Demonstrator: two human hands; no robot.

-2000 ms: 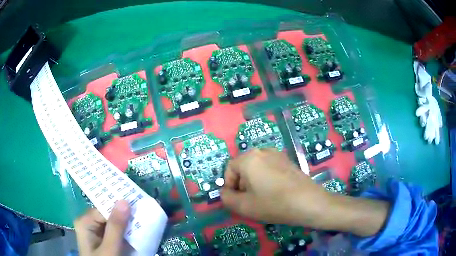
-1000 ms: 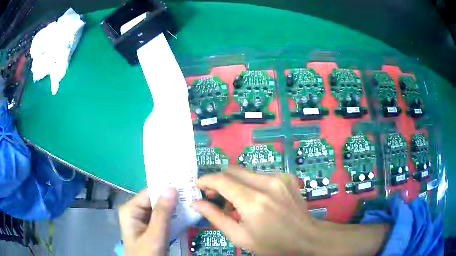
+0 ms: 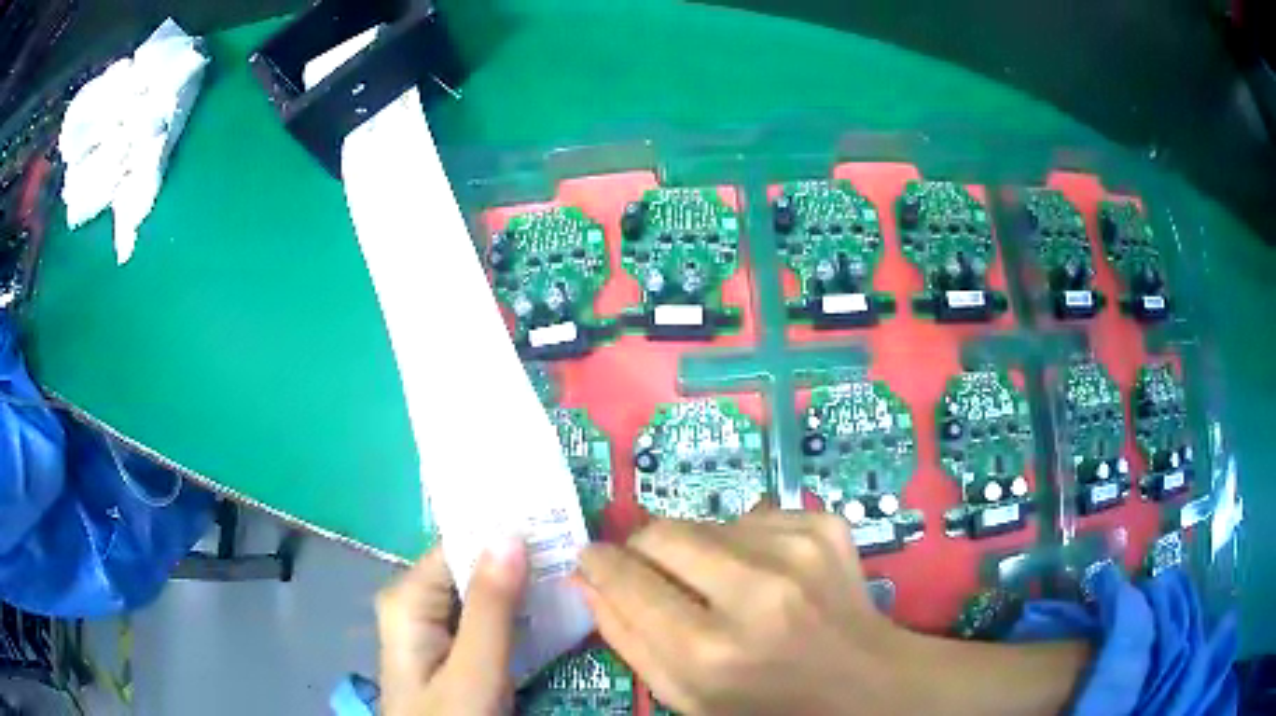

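A long white label strip (image 3: 455,336) runs from the black holder box (image 3: 350,84) down to my hands, with rows of small print near its lower end. My left hand (image 3: 455,623) grips that end, thumb on top. My right hand (image 3: 756,609) has its fingertips at the strip's right edge; whether a label is between them cannot be seen. Green circuit boards (image 3: 682,245) stand in rows in the clear tray (image 3: 728,369) beyond and under my right hand. White labels show on the black connectors (image 3: 842,308) of the far row. My right hand hides some near boards.
The tray lies on a green mat (image 3: 252,350), with red (image 3: 637,371) showing between the boards. A crumpled white cloth or glove (image 3: 129,133) lies at the far left. Blue fabric (image 3: 98,511) shows at the left edge, beside grey floor (image 3: 252,636).
My right hand has moved left from over the boards to the strip held in my left hand. The view has turned left, bringing in the white cloth.
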